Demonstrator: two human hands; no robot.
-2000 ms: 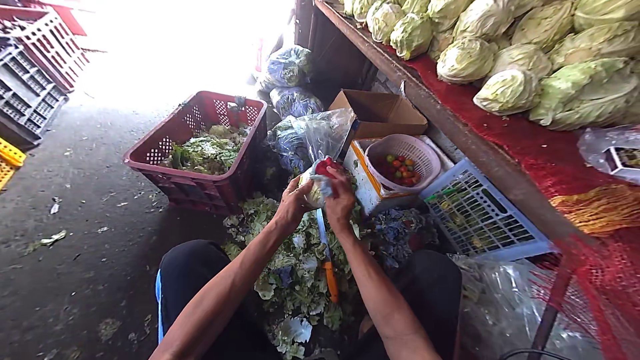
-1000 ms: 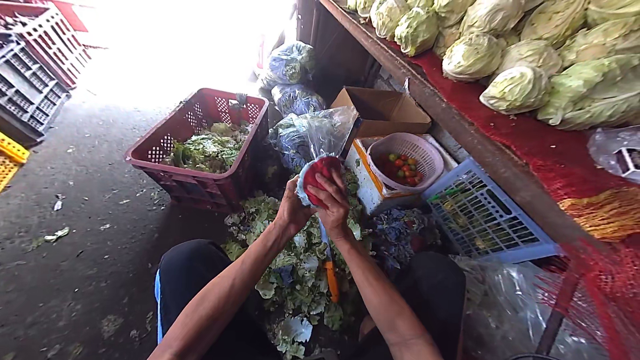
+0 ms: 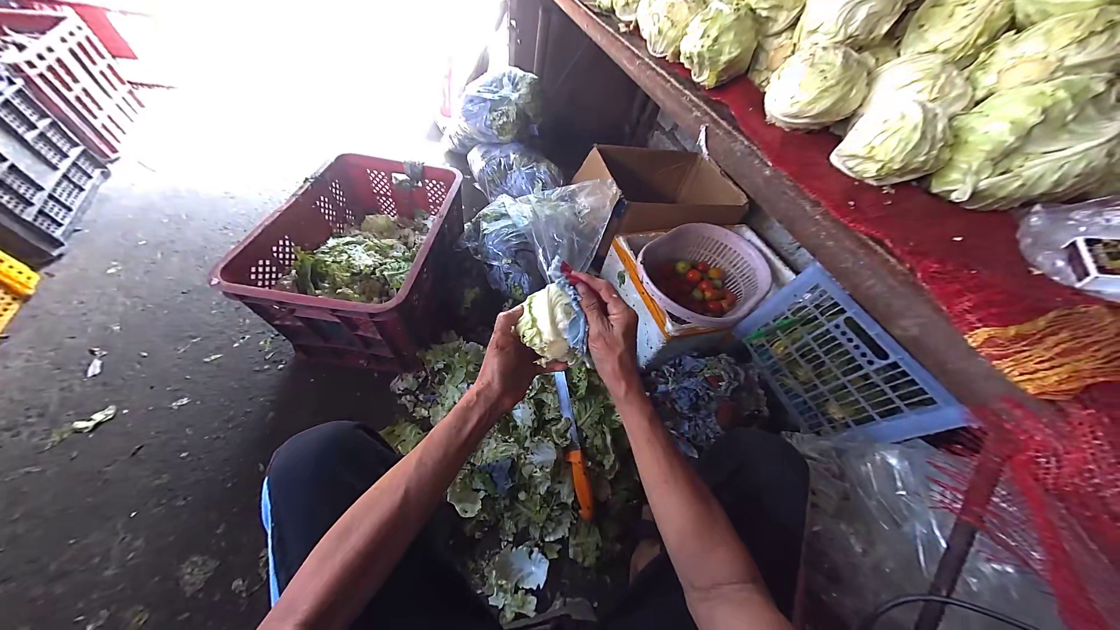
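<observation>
My left hand (image 3: 509, 357) holds a pale, leafy head of cauliflower or cabbage (image 3: 546, 322); which one cannot be told. A blue and red cloth or netting (image 3: 574, 317) lies against its right side, pinched in the fingers of my right hand (image 3: 607, 328). Just beyond both hands is a clear plastic bag (image 3: 569, 214). Below them, a knife with an orange handle (image 3: 579, 483) rests on a heap of loose green leaves (image 3: 525, 455) between my knees, its blade pointing up toward the held head.
A maroon plastic crate (image 3: 341, 302) of leaves stands left, with filled bags (image 3: 499, 105) behind. Right are a cardboard box (image 3: 678, 188), a basket of tomatoes (image 3: 752, 280), a blue crate (image 3: 910, 424) and a table edge (image 3: 840, 223) below cabbages (image 3: 901, 131).
The held head has turned in my hands: one second ago a red surface faced up under my right hand, and now the pale leafy side shows. The knife has stayed in place.
</observation>
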